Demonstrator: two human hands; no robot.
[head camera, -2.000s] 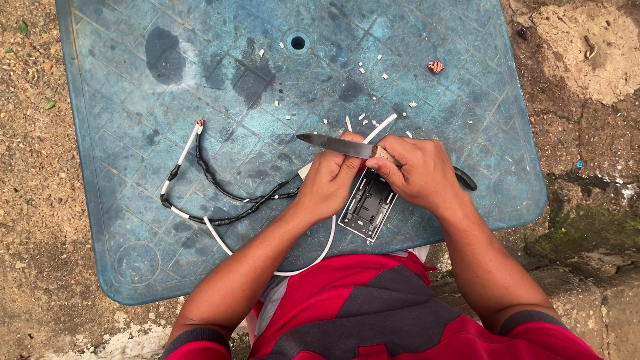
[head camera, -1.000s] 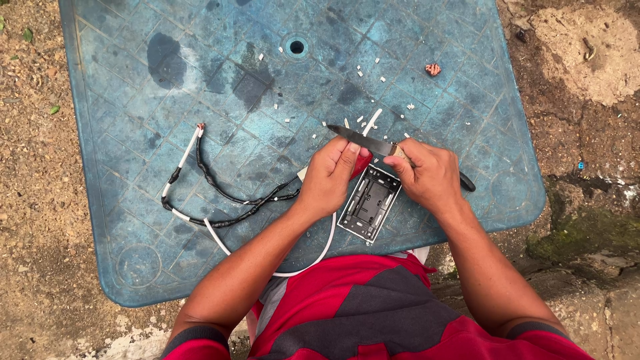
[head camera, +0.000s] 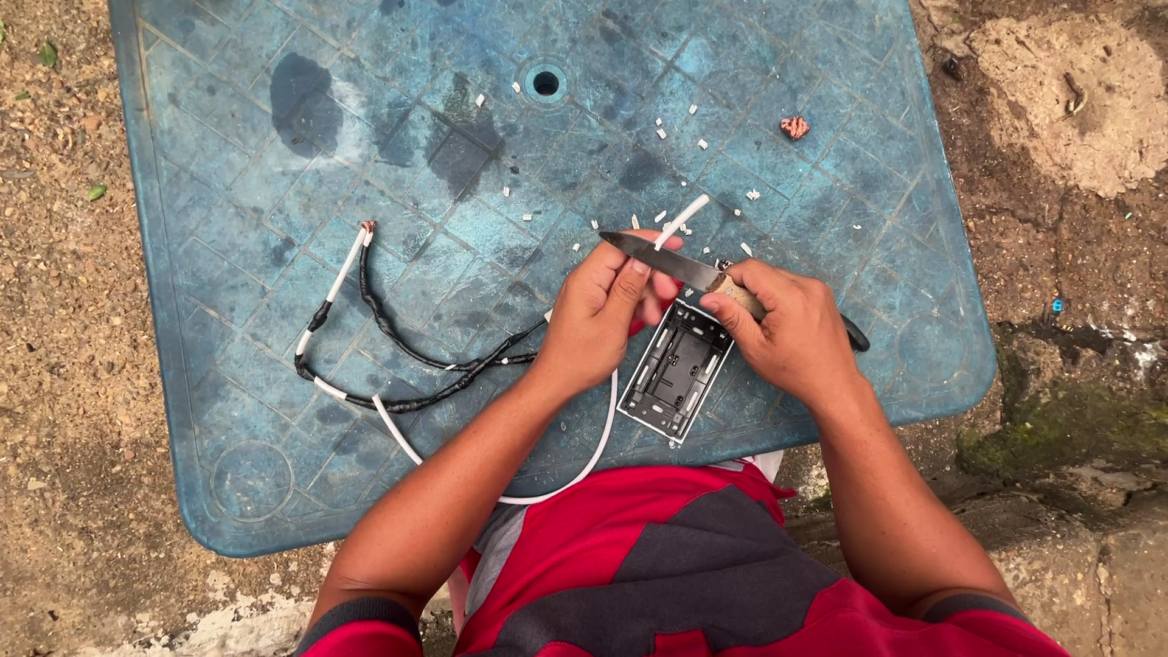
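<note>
My left hand (head camera: 598, 315) grips a white insulated cable (head camera: 683, 222), whose end sticks out past the fingers. My right hand (head camera: 787, 321) holds a knife (head camera: 664, 261) by its worn wooden handle. The blade lies across the cable, close to my left thumb. Something red (head camera: 664, 294) shows between and below the left fingers; its shape is mostly hidden. Just below the hands, a black and grey rectangular plastic box (head camera: 677, 370) lies open on the table. The cable's white loop (head camera: 613, 411) runs from under my left hand toward the table's near edge.
The blue plastic table (head camera: 365, 493) has a round hole (head camera: 546, 83). Black-taped wires (head camera: 379, 315) with a twisted copper end lie left. Small white insulation bits (head camera: 703, 144) are scattered ahead, with a copper wire bundle (head camera: 794, 128) at upper right. A black handle (head camera: 856, 335) shows beyond my right hand.
The cable end now points farther up and right beyond my left fingers. The knife has stayed in my right hand, its blade near the left thumb.
</note>
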